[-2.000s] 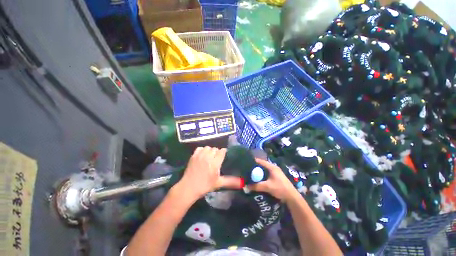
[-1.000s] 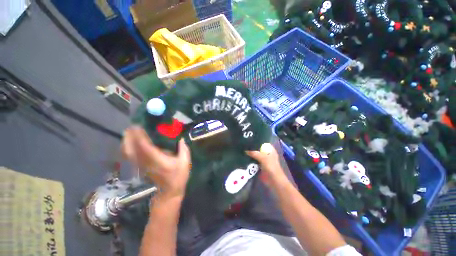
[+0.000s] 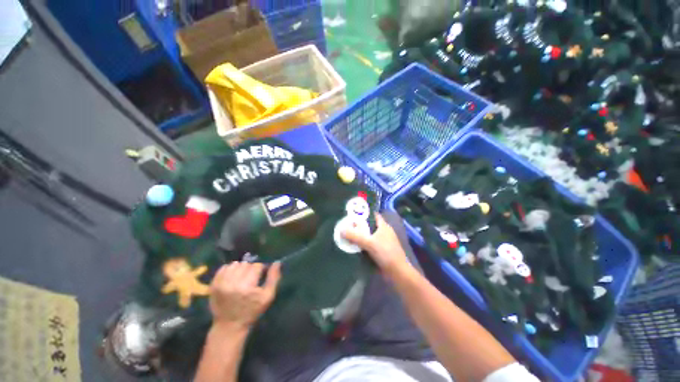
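A plump stuffed plush wreath (image 3: 291, 280) is held up over my lap, its front facing me. "MERRY CHRISTMAS" letters arch across its top, with a red-and-white mitten or stocking and a gingerbread man on its left and a snowman on its right. My left hand (image 3: 242, 291) grips the lower left part of the ring at its inner edge. My right hand (image 3: 382, 242) holds the right side by the snowman, thumb on the front. The filling nozzle is mostly hidden behind the wreath; its silvery flange (image 3: 133, 339) shows at lower left.
A blue tub (image 3: 625, 257) of green covers stands at right, a blue mesh crate (image 3: 406, 123) behind it. A scale (image 3: 302, 140) is partly hidden behind the wreath. A white basket (image 3: 328, 83) holds yellow cloth. A wreath heap (image 3: 581, 82) lies upper right; a grey panel (image 3: 97, 112) stands left.
The wreath was low over my lap beside the nozzle, then was lifted and spread to face me. It has since turned anticlockwise, and my left hand has moved from its left side to its lower inner edge.
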